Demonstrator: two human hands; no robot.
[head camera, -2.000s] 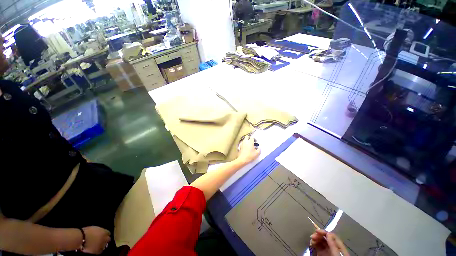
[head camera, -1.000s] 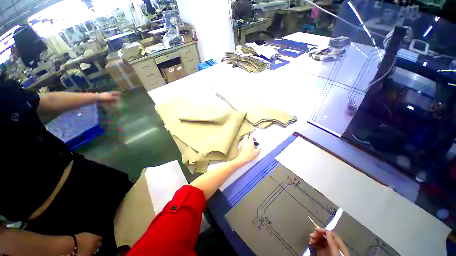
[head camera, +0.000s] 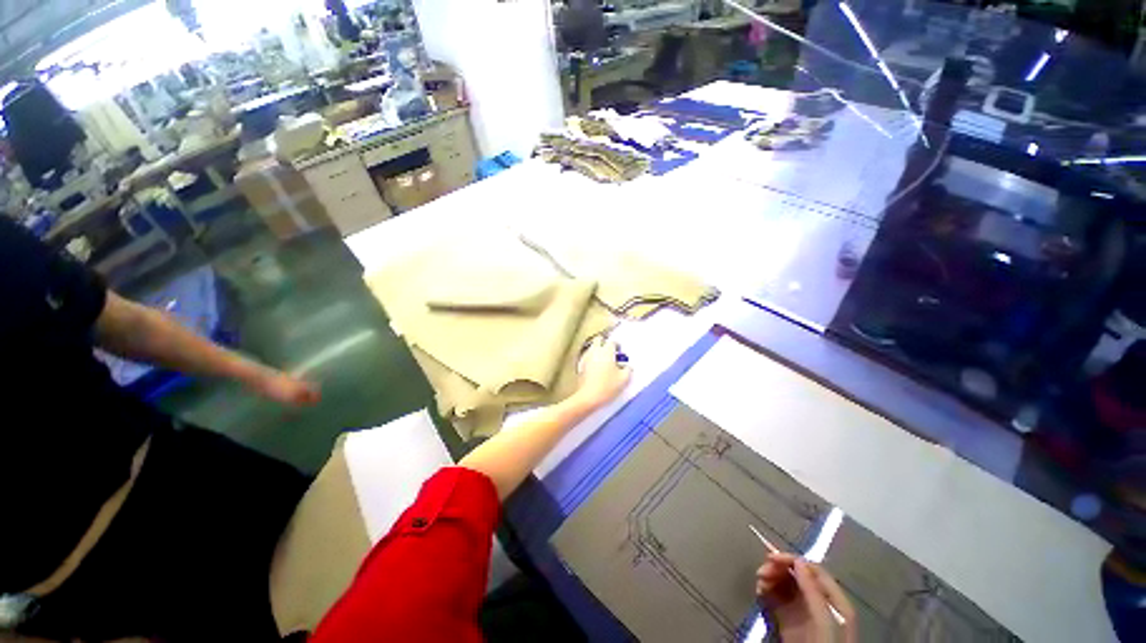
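My left hand (head camera: 602, 373) rests at the near right edge of the khaki cut panels (head camera: 503, 329) on the white table, with a small dark round end between its fingers. My right hand (head camera: 804, 597) holds a thin white pen-like stick (head camera: 762, 539), its tip pointing up and left over the template. The clear template (head camera: 601, 455), with black outlines, lies over a grey-brown fabric panel (head camera: 603, 543). A long white strip (head camera: 880, 471) lies along its far side. Whether the tip touches the template, I cannot tell.
A person in dark clothes stands at the left, one arm (head camera: 189, 345) stretched out. Another khaki panel with a white piece (head camera: 392, 471) hangs between us. A raised tinted plastic sheet (head camera: 993, 251) stands at the right. More cut pieces (head camera: 597, 153) lie at the white table's far end.
The view has shifted slightly, so the table and cloth appear further left. The other person's arm was at their side, then rose and now reaches lower. My hands keep nearly the same pose.
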